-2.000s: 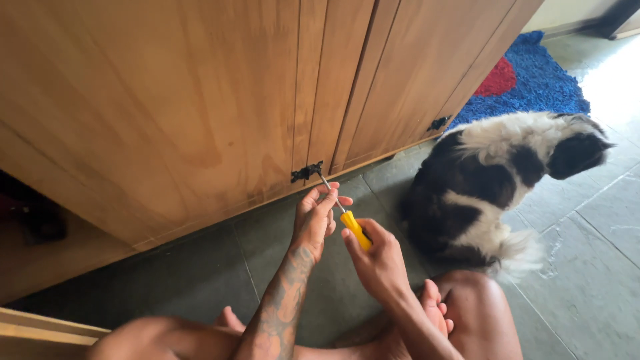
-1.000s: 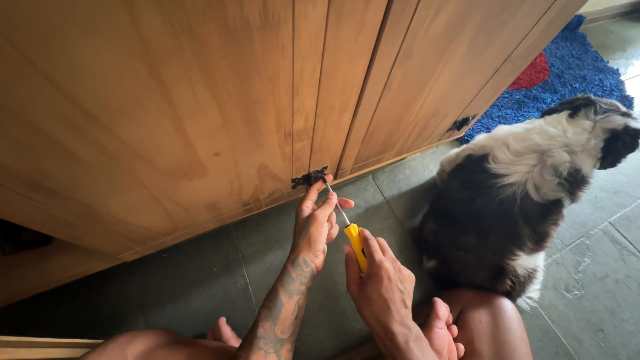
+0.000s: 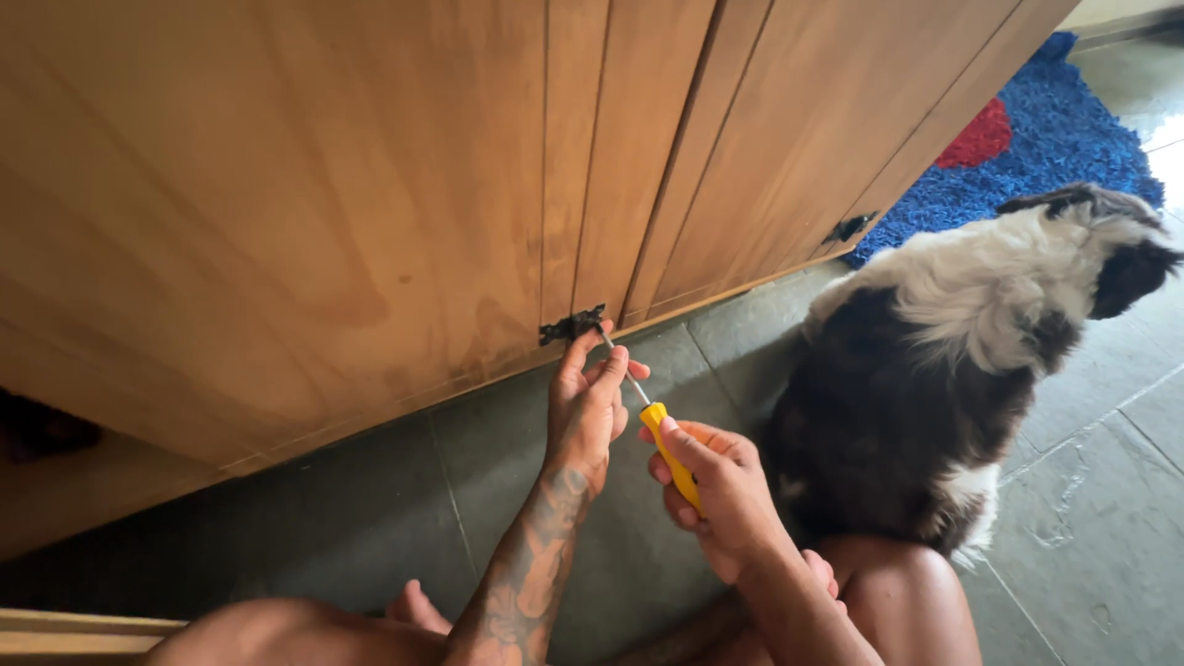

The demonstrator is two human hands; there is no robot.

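Note:
My right hand (image 3: 721,490) grips the yellow handle of a screwdriver (image 3: 673,458). The metal shaft runs up and left to a black hinge (image 3: 571,326) low on the wooden cabinet door (image 3: 370,203); the tip sits at the hinge's right end, partly behind fingers. My left hand (image 3: 589,398) is just below the hinge, its thumb and fingers around the upper shaft and a fingertip against the hinge's right end. Whether a screw is at the tip cannot be seen.
A black and white dog (image 3: 925,370) sits close on the right, beside my knee. Behind it lies a blue rug (image 3: 1064,120) with a red patch. A second black hinge (image 3: 851,227) is on the cabinet's right part. Grey floor tiles (image 3: 361,527) run below the cabinet.
The dog's body has shifted and its head is raised farther to the right. My right hand has changed its hold on the screwdriver handle. The left hand stays by the hinge.

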